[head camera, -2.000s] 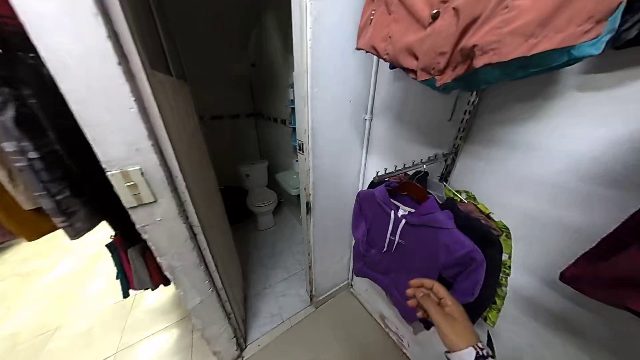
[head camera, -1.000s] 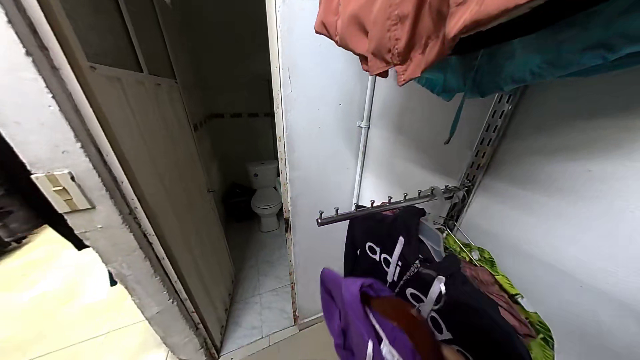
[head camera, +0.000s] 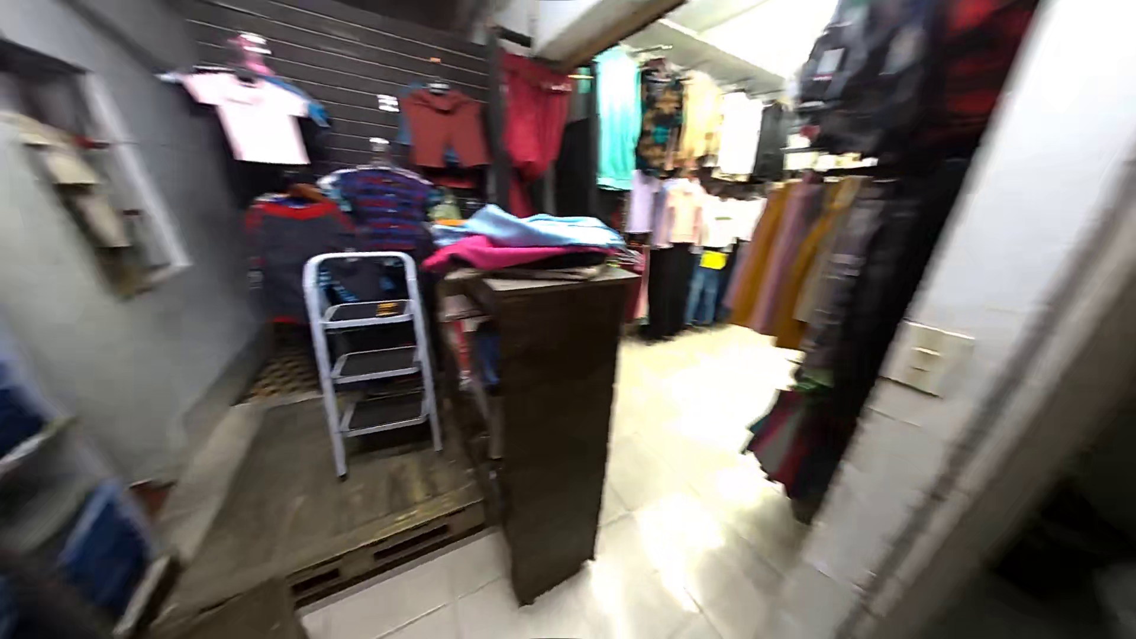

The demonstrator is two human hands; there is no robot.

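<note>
Neither of my hands shows in the head view, so what they hold cannot be seen. A dark brown cabinet (head camera: 559, 399) stands near the middle, with folded light blue (head camera: 546, 229) and magenta garments (head camera: 506, 256) piled on its top. Left of it, a white-framed step ladder (head camera: 413, 342) is unfolded on a low wooden platform (head camera: 373, 497). A white T-shirt (head camera: 259, 117) and reddish-brown shorts (head camera: 444, 129) hang on a dark slatted wall (head camera: 355, 53). The purple hoodie is out of view.
At right is a white wall edge with a light switch (head camera: 927, 357). Hanging trousers and dark clothes (head camera: 843, 275) are beside it. A tiled floor (head camera: 674, 497) runs past the cabinet toward more racks. The platform's raised edge (head camera: 390, 546) borders the tiles. Shelves with blue fabric (head camera: 102, 532) stand lower left.
The view has swung far to the left, from the doorway and corner rack to the shop area. The purple hoodie, on the rack in the oldest frame and off its place one second ago, is now out of view.
</note>
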